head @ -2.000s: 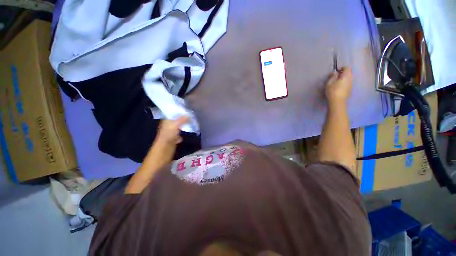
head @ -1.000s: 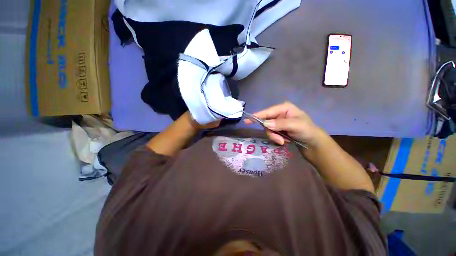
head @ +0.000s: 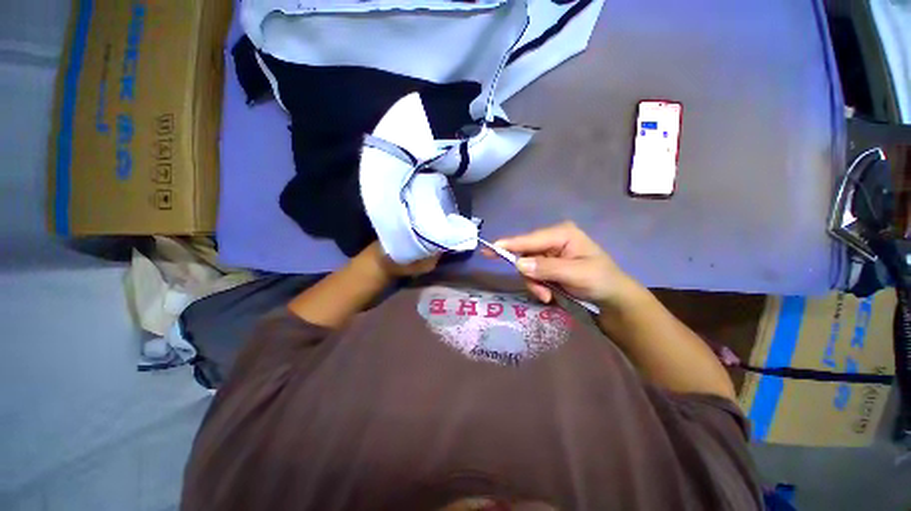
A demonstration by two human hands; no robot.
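Note:
A white sewn part (head: 395,205) with dark seam edges is curled up close to my body. My left hand (head: 408,261) holds it from below, mostly hidden under the fabric. My right hand (head: 564,264) holds slim silver tweezers (head: 501,252) like a pen, and their tip is at the part's right corner. The part joins the large white-and-black garment (head: 400,45) heaped at the table's far left, whose black side (head: 335,120) lies behind my left hand.
A lit smartphone (head: 655,150) lies on the purple table (head: 744,200). A steam iron (head: 861,205) is at the right edge. Cartons stand at the left (head: 140,120) and lower right (head: 829,399). Grey clothing (head: 240,319) is left of my lap.
Since two seconds ago my right hand has come from beyond the phone to the sewn part, bringing the tweezers. My left hand has drawn the part closer. Over the last second both barely moved.

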